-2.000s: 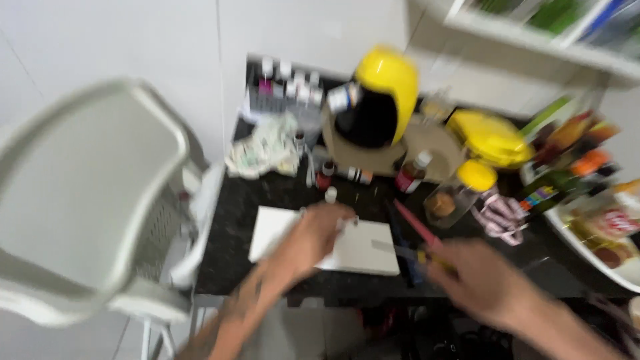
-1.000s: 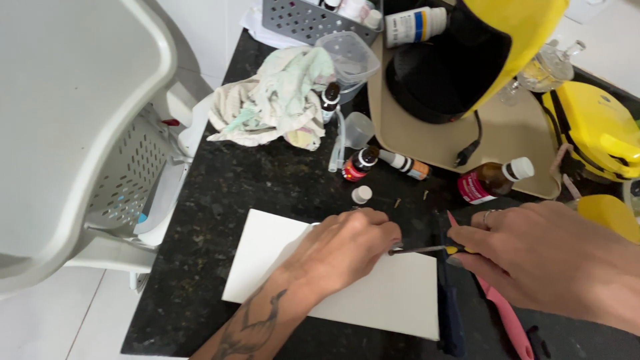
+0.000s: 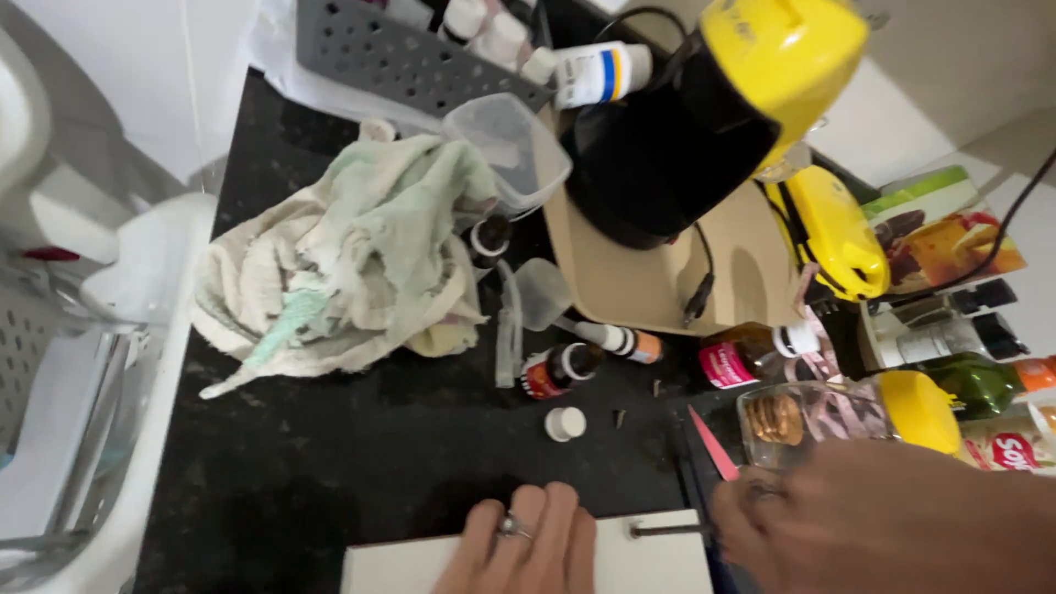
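Observation:
A white board [image 3: 656, 569] lies at the bottom of the head view. My left hand [image 3: 532, 540] rests on it, a ring on one finger, its lower part cut off by the frame. From the right, my right hand [image 3: 874, 520] grips a screwdriver [image 3: 672, 530]; its handle is hidden in the fist. The metal shaft reaches over the board's right part, with its tip at a small screw or hole [image 3: 635, 530] near the top edge. Above the board are a white cap [image 3: 566, 424] and two small screws [image 3: 619, 418]. A pink pointed tool [image 3: 714, 444] lies beside my right hand.
A crumpled cloth [image 3: 355, 256], small bottles [image 3: 561, 371] and a plastic container [image 3: 511, 153] stand on the dark countertop [image 3: 330, 445]. Behind are a tan tray [image 3: 610, 280] with a yellow and black appliance [image 3: 709, 115], and a grey basket [image 3: 388, 66]. A yellow-lidded jar [image 3: 916, 412] stands right.
My left hand has moved from the screwdriver's tip to lie on the board, left of the tip. The screwdriver stays in my right hand. The view has shifted up.

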